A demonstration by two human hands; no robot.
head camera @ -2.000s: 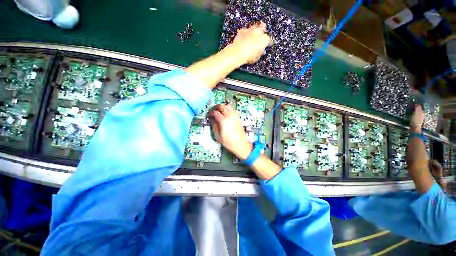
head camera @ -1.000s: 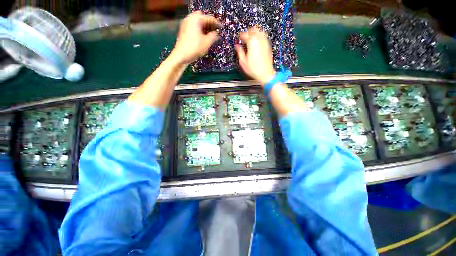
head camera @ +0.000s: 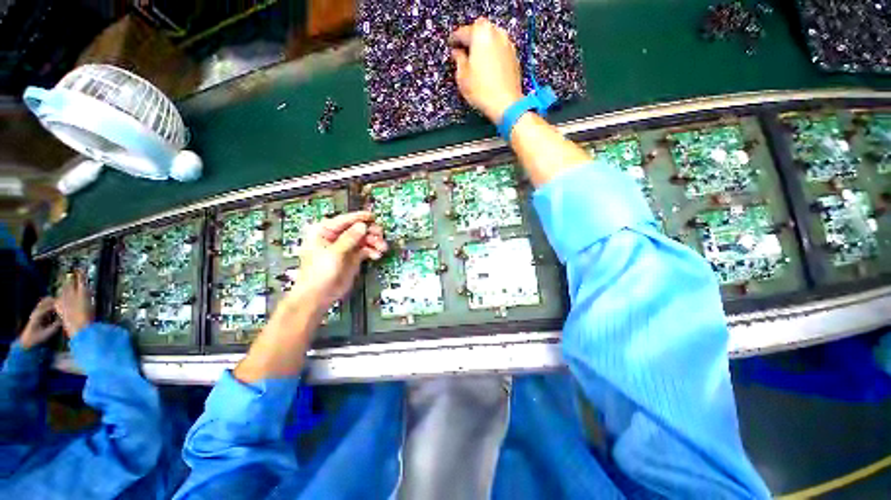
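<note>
My left hand [head camera: 340,252] is over the left edge of the middle pallet [head camera: 449,324], its thumb and fingertips close together beside the upper-left circuit board [head camera: 403,207]. Any small part between them is too small to tell. My right hand [head camera: 487,66], with a blue wrist strap [head camera: 528,109], is over the dark glittering component pile [head camera: 415,93], fingers curled down; whether it holds a part cannot be told. The lower-right board [head camera: 500,273] looks paler than the other three on the pallet.
More pallets lie along the conveyor, left and right. The pale front rail [head camera: 440,361] runs nearest me. A white fan [head camera: 117,122] stands at the far left. Small component heaps lie on the green bench [head camera: 264,146]. Another person's hands [head camera: 63,308] are at the left end.
The view has shifted, showing more of the left side. My left hand has moved from the pile down to the pallet. My right hand is still at the pile, its arm reaching up from the right.
</note>
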